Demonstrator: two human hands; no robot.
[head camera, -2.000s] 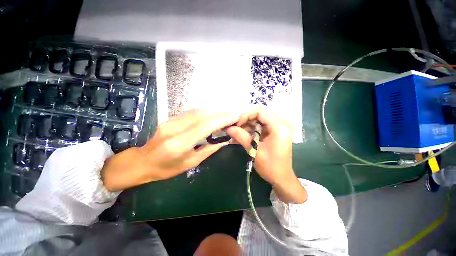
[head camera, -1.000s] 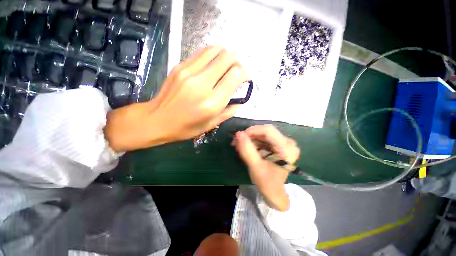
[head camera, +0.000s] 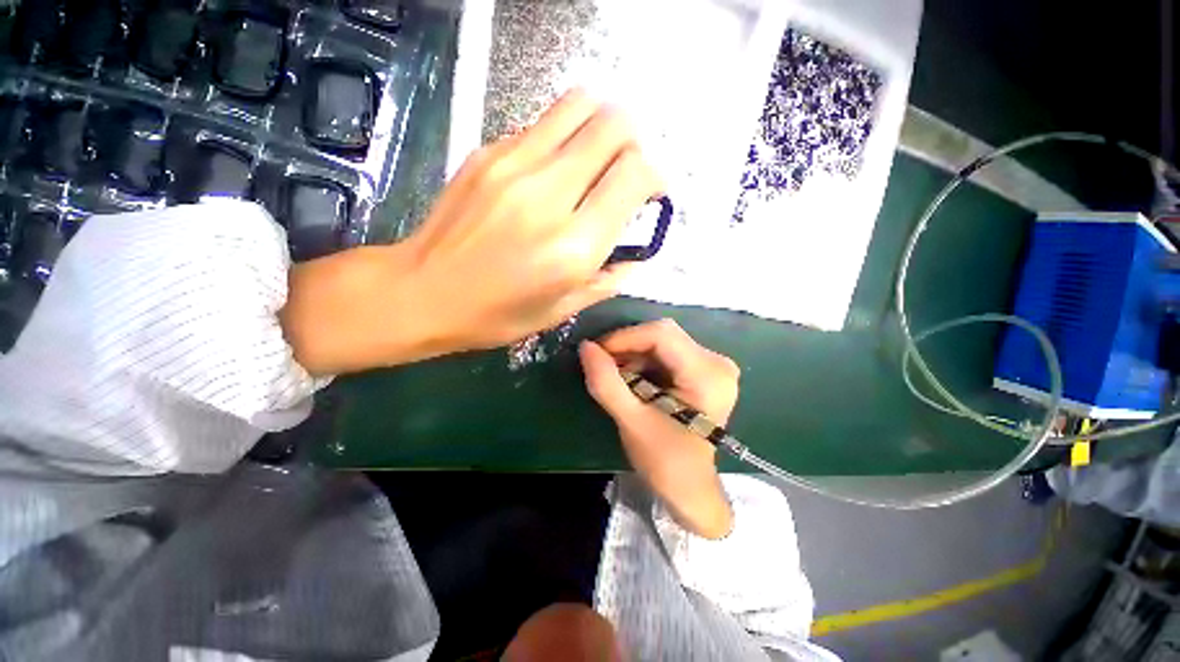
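Observation:
My left hand (head camera: 518, 239) holds a black rounded-square housing (head camera: 657, 233) at its fingertips, over the near edge of the white parts tray (head camera: 776, 291). Its fingers hide part of the housing. My right hand (head camera: 666, 401) holds the banded vacuum pen (head camera: 676, 407) low over the green mat, to the right of a small whitish-silver pile of loose pieces (head camera: 537, 345). The pen's tip is not clearly visible. In the tray, small dark parts (head camera: 815, 117) lie in the right section and fine grey-brown parts (head camera: 537, 58) in the left.
A clear blister tray (head camera: 291, 129) with black housings in its pockets lies at the left. A clear air hose (head camera: 906, 498) runs from the pen and loops near the blue box (head camera: 1087, 310) at the right. The green mat's front edge (head camera: 518, 468) runs below my hands.
My hands have separated since the first frame; my right hand moved down to the mat with the pen. Since the second frame it shifted slightly left, towards the loose pile. The view has also shifted.

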